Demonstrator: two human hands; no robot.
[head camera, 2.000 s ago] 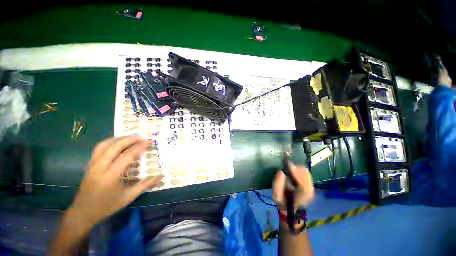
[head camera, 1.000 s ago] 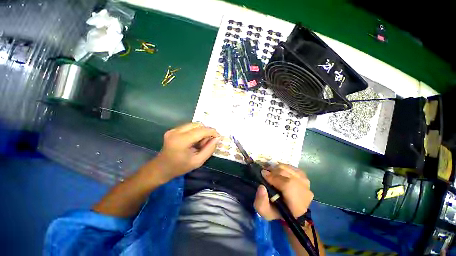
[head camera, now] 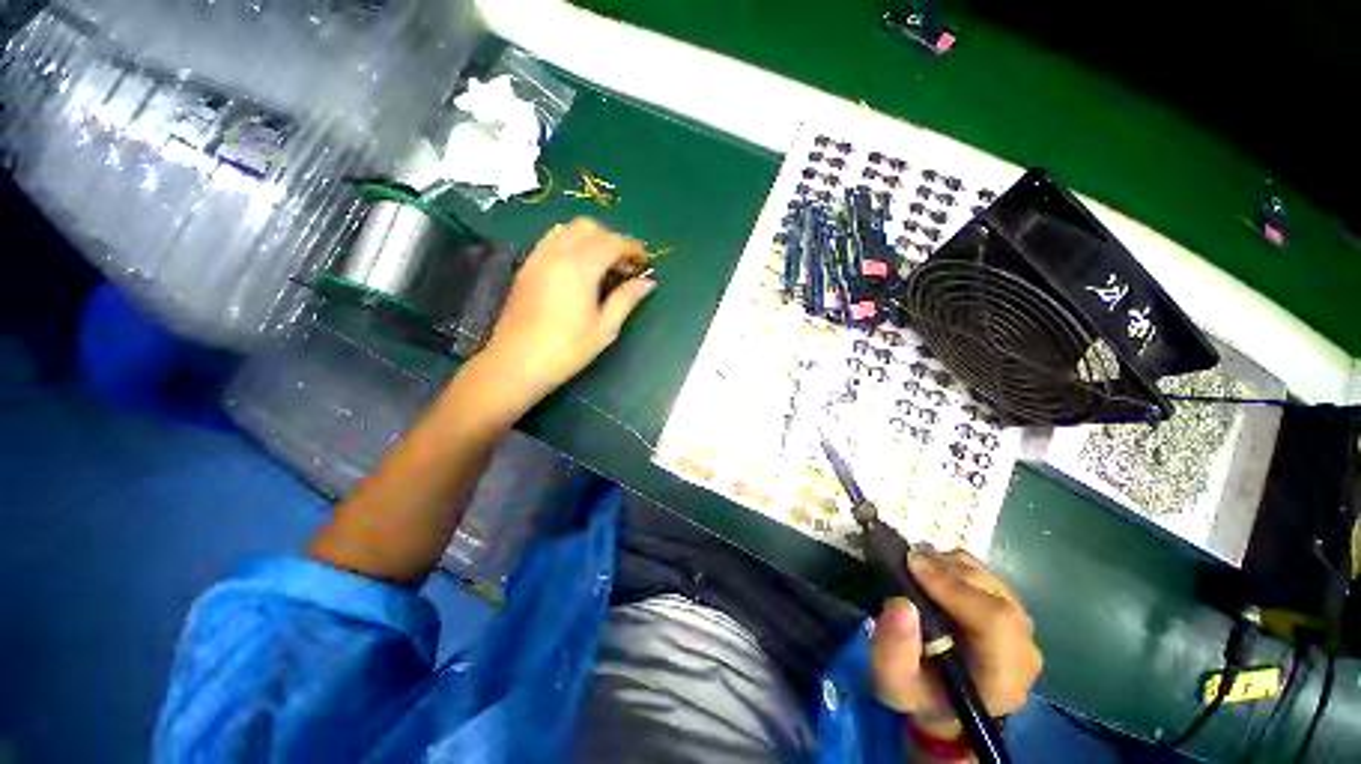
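Observation:
My right hand holds the black soldering iron, its thin metal tip pointing up and left over the white component sheet. My left hand is over the green mat left of the sheet, its fingertips at a few gold slivers. Whether the fingers grip one is too small to tell. Rows of dark and tan dots cover the sheet. A pile of small blue boards with pink patches lies on its upper part.
The fan stands on the sheet's right part. A white tray of speckled parts lies beyond it. The solder spool, a plastic bag with white wad and clear trays are left. A yellow label is lower right.
The view has shifted left. My left hand has moved from over the sheet, near the iron's tip, up and left to the gold slivers. My right hand still holds the iron over the sheet.

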